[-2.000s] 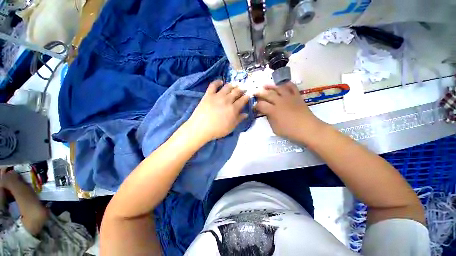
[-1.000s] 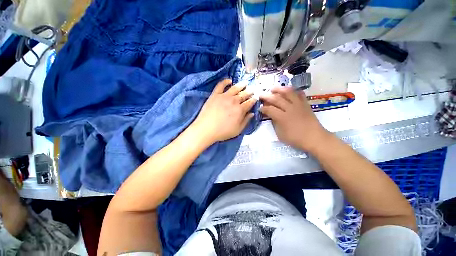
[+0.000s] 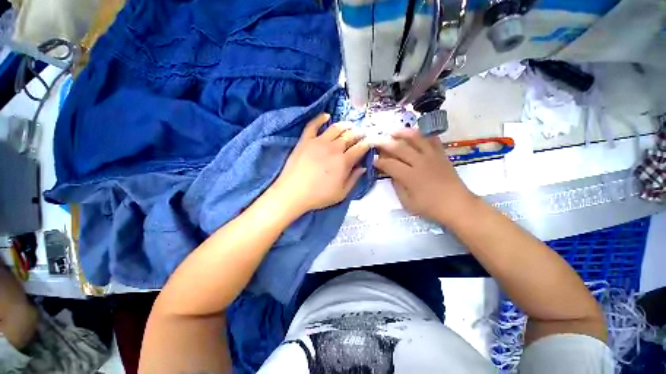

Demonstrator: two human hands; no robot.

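Observation:
A blue denim dress (image 3: 197, 95) spreads over the table left of the sewing machine (image 3: 394, 36), its paler wrong side folded over near me. My left hand (image 3: 325, 164) rests on the dress edge, fingertips pressing it close to the needle. My right hand (image 3: 416, 172) is just right of it, its fingertips at the same edge under the bright lamp. The glare hides the needle, the presser foot and whatever small piece lies between the fingertips. Thread snips (image 3: 478, 148) with an orange-red and blue handle lie right of my right hand.
White scraps in clear plastic (image 3: 551, 106) lie on the machine bed. A printed ruler (image 3: 569, 197) runs along the front edge. Checked fabric (image 3: 652, 172) lies at the right end. A blue crate (image 3: 602, 252) with white strips is below. Another person's arm (image 3: 14, 310) shows at lower left.
The view has shifted, so the machine head sits a little further right than two seconds ago. Both hands keep nearly the same place at the cloth edge.

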